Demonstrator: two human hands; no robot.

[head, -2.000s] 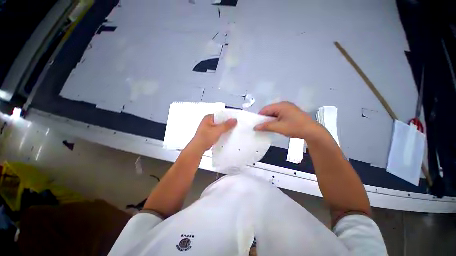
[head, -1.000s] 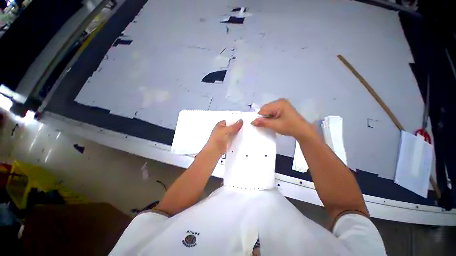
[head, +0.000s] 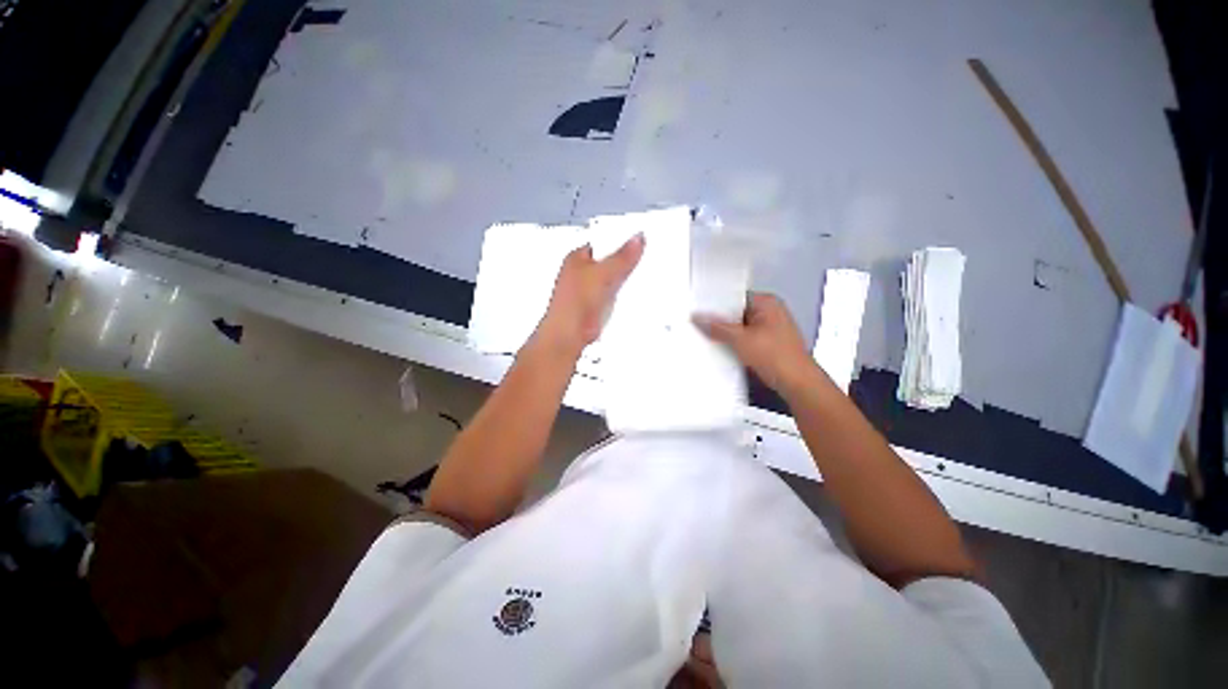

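Note:
A white cut panel (head: 663, 364) hangs in front of me at the table's front edge. My left hand (head: 593, 289) holds its upper left part, thumb on top. My right hand (head: 754, 334) grips its right side, where a blurred strip stands up beside the panel. The stack of unfolded panels (head: 519, 283) lies left, partly behind my left hand. A narrow folded panel (head: 842, 323) lies right of my right hand. A thicker bundle of folded panels (head: 933, 323) lies farther right, fanned at its edges.
A pale grey sheet (head: 808, 121) covers the table over dark material. A wooden stick (head: 1050, 175) lies diagonally at right, near a white sheet (head: 1142, 397) and red-handled scissors (head: 1180, 323). A yellow crate (head: 128, 431) and brown box (head: 222, 572) are at lower left.
My right hand has moved down and slightly right along the panel, and a blurred strip now shows at its right side. The folded panel and bundle are now uncovered by my right arm. The view has shifted.

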